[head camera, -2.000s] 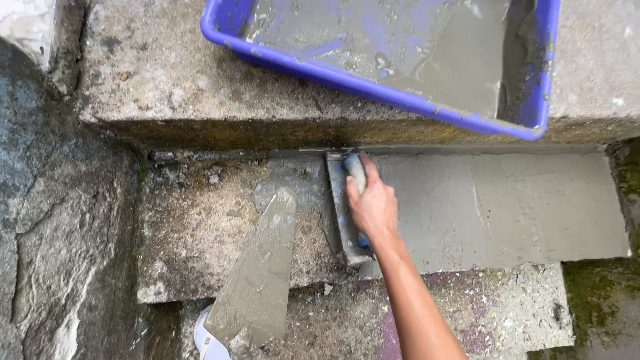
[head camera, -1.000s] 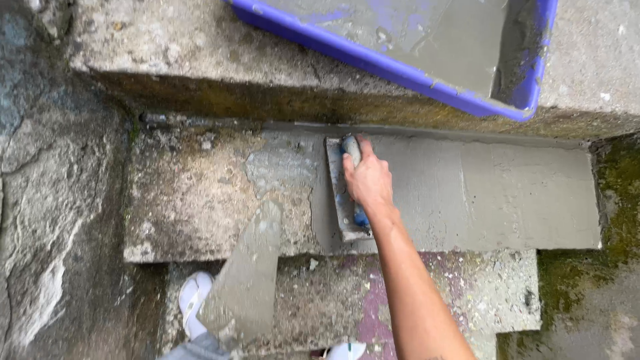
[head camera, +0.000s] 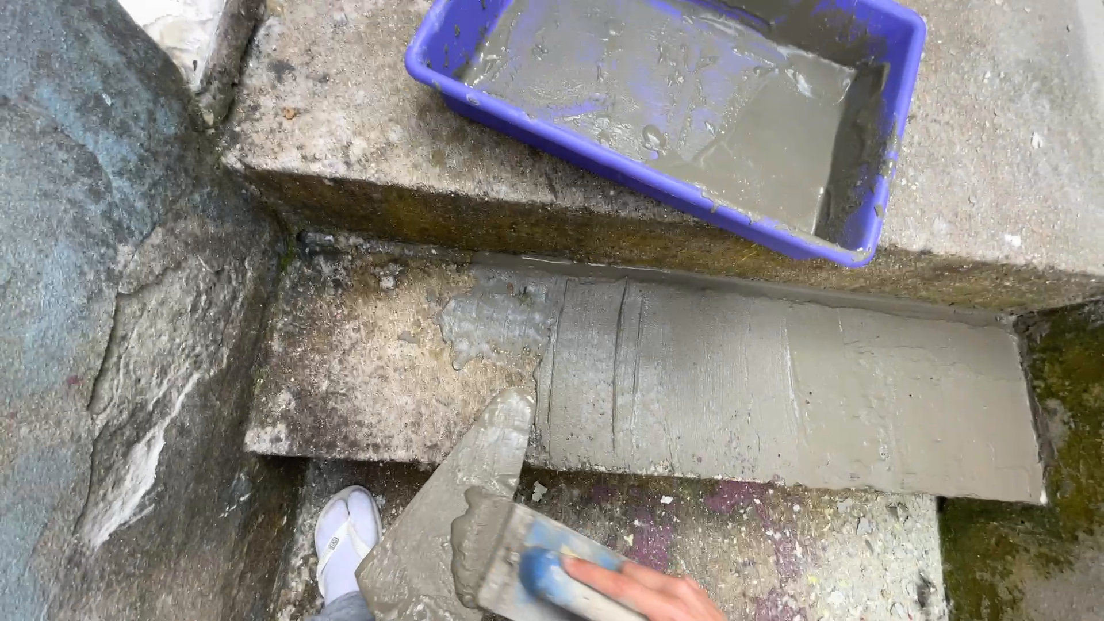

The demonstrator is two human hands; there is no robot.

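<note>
My right hand [head camera: 647, 591] grips the blue-and-white handle of a rectangular plastering trowel [head camera: 526, 565] near the bottom edge. The trowel's left edge lies against a mound of wet mortar on a pointed trowel blade [head camera: 466, 483], coated with grey mortar, whose rounded tip overlaps the step's front edge. My left hand is out of view, and so is the pointed trowel's handle. Smooth wet mortar [head camera: 707, 379] covers the right part of the concrete step [head camera: 362, 371]; the left part is rough, with a thin smear of mortar beside the coated area.
A purple plastic tub [head camera: 638, 172] holding wet mortar stands on the upper step [head camera: 328, 103]. A rough stone wall [head camera: 164, 345] borders the left. Mossy concrete [head camera: 1018, 552] lies at lower right. My foot in a white flip-flop [head camera: 345, 535] rests on the paint-flecked lower step [head camera: 733, 535].
My right hand has moved the plastering trowel from the coated step down to the pointed trowel's blade. Ridges now show in the mortar's left part, and the coating reaches up to the rough area.
</note>
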